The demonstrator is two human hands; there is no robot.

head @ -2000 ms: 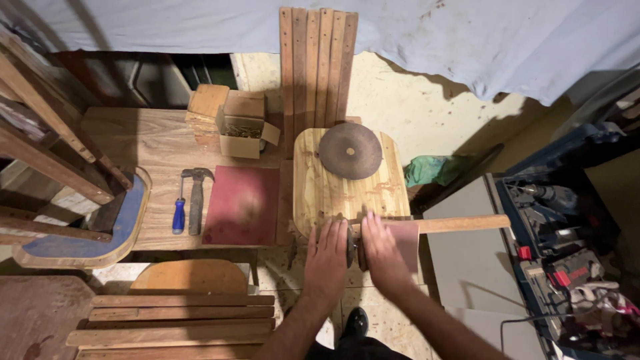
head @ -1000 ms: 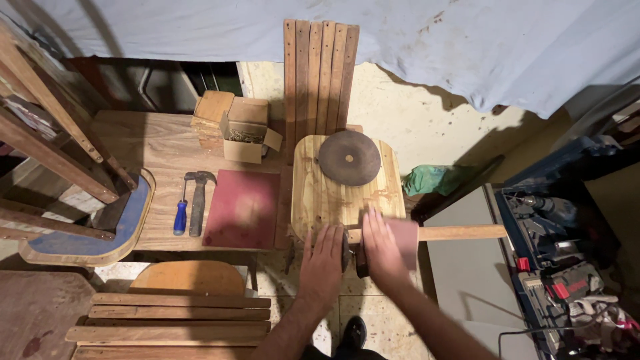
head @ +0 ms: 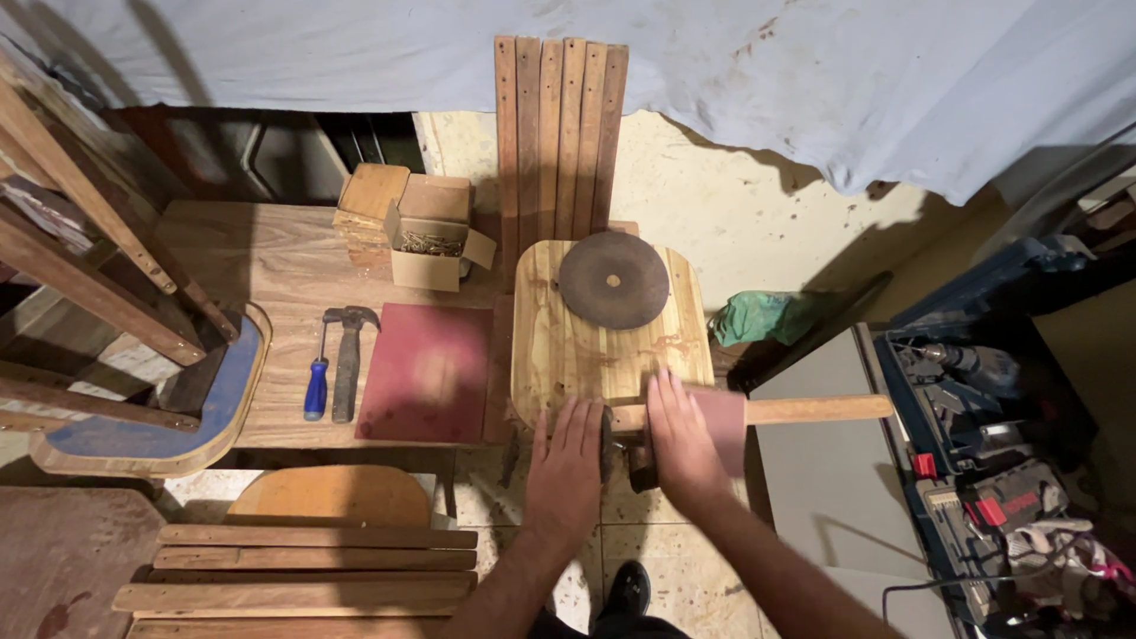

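A wooden slat [head: 816, 409] lies crosswise over the near edge of a rounded wooden board [head: 541, 355], its right end jutting past the board. My right hand [head: 685, 444] presses a sheet of reddish sandpaper [head: 726, 430] on the slat; the paper is blurred. Beside it, my left hand [head: 568, 461] lies flat at the board's near edge, next to a dark clamp-like part [head: 607, 444]; whether it grips the slat's end is hidden. A dark abrasive disc [head: 612, 302] with a centre hole rests on the board's far part.
Left of the board are red sandpaper [head: 426, 373], a claw hammer [head: 348, 364], a blue-handled screwdriver [head: 316, 386] and an open cardboard box [head: 430, 262] of screws or nails. Drilled slats [head: 564, 133] stand behind; more slats [head: 302, 596] lie front left. A toolbox [head: 923, 417] is at right.
My right hand stays on the slat with the sandpaper, with only small shifts. The left hand remains at the board's near edge.
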